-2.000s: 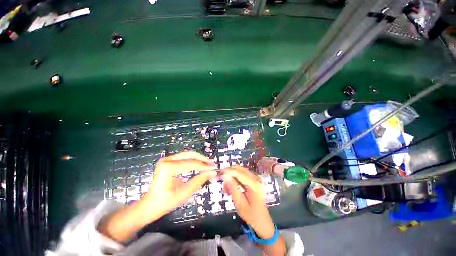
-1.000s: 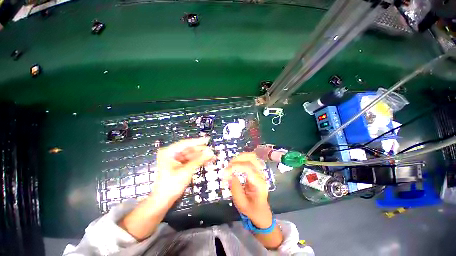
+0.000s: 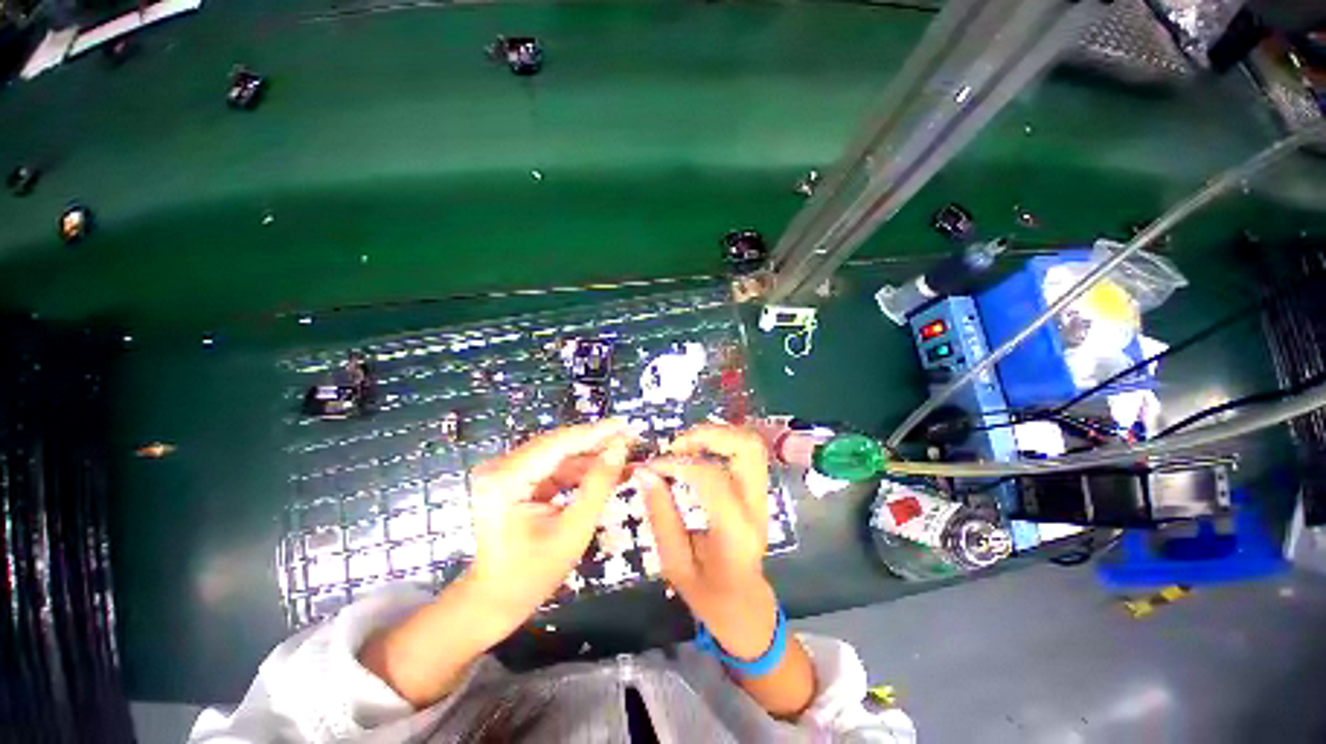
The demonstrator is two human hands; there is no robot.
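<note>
My left hand (image 3: pixel 545 509) and my right hand (image 3: pixel 708 509) meet fingertip to fingertip above the clear plastic blister tray (image 3: pixel 371 547). A tiny component (image 3: pixel 634 468) is pinched between them; its shape is too small to tell. The tray holds small pale parts (image 3: pixel 604 560) in its pockets. Small black units lie on the tray, one at the left (image 3: pixel 335 397) and one near the middle (image 3: pixel 589 359). The glue dispensing syringe (image 3: pixel 793 443) lies at the tray's right edge, its green cap (image 3: pixel 849 458) toward the right. A blue wristband is on my right wrist.
A green belt (image 3: pixel 393 160) with several black units runs behind. An angled metal post (image 3: pixel 916 146) stands right of centre. At right are a blue controller box (image 3: pixel 948 356), a blue bin (image 3: pixel 1025 313), a clear bottle (image 3: pixel 923 526) and hoses. Black trays (image 3: pixel 58 509) are far left.
My hands were apart a second ago and now meet again at the fingertips. Units on the belt have shifted left in the view, and the whole view has shifted slightly.
</note>
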